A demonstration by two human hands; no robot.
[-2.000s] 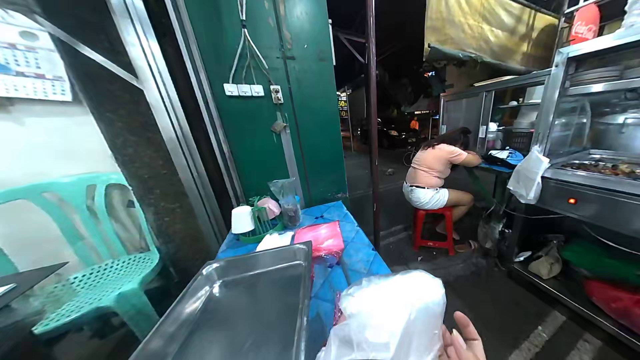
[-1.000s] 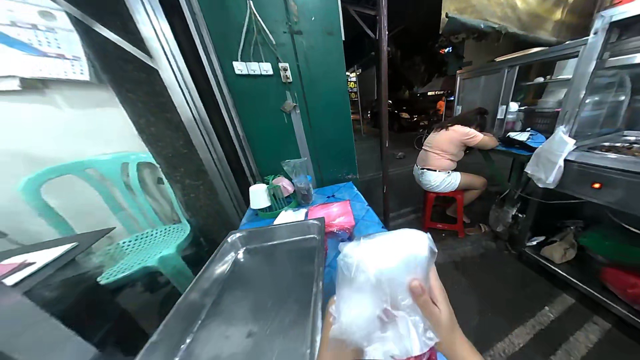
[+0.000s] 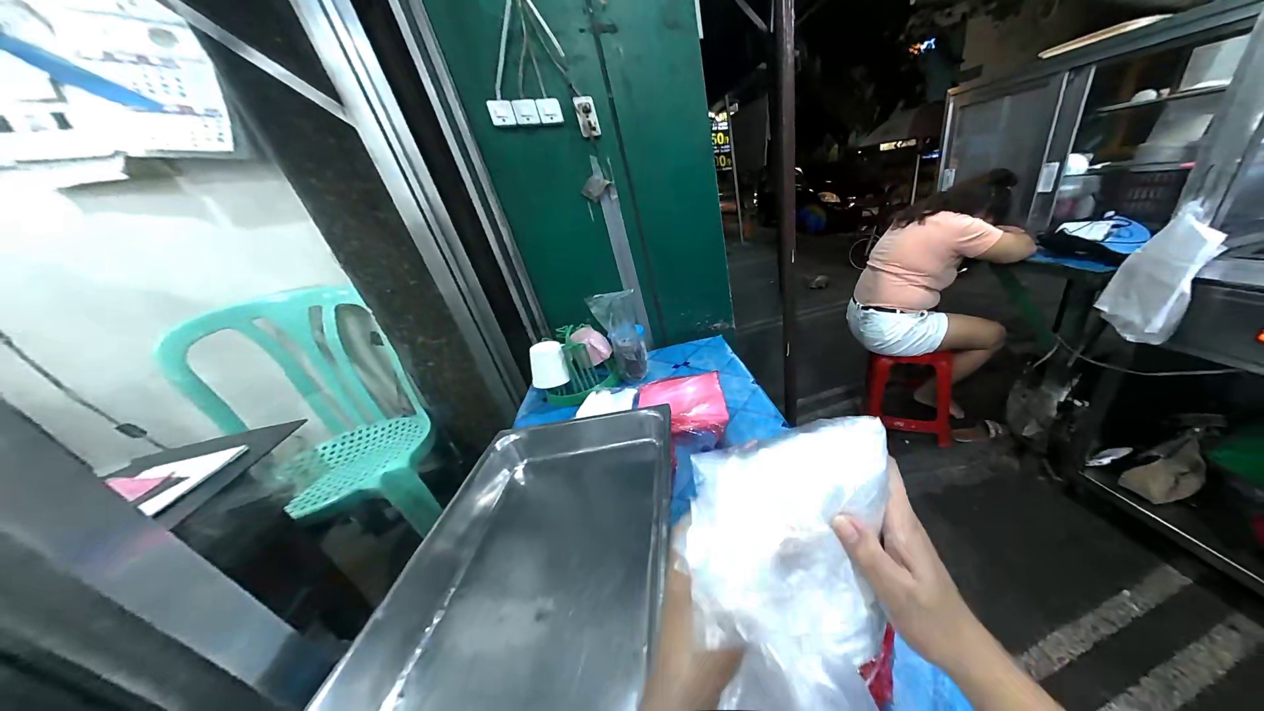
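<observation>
A white plastic bag bundle (image 3: 790, 533) is held upright between both hands, just right of an empty steel tray (image 3: 533, 553). My right hand (image 3: 904, 563) grips its right side, thumb across the front. My left hand (image 3: 691, 622) holds the lower left side, its fingers partly hidden behind the plastic. Beneath the bundle, some red plastic (image 3: 877, 671) shows at the lower right. Beyond the tray, a pink plastic packet (image 3: 684, 400) lies on the blue table cover (image 3: 755, 395).
A white cup (image 3: 549, 364), a green rack (image 3: 583, 380) and a clear bag (image 3: 624, 341) stand at the table's far end. A green plastic chair (image 3: 365, 444) is at left. A person (image 3: 923, 267) sits on a red stool (image 3: 908, 395) near a metal food cart (image 3: 1224, 306).
Two seconds ago only the right hand showed, with open fingers beside the bundle. Now both hands hold the bundle, and it stands more upright.
</observation>
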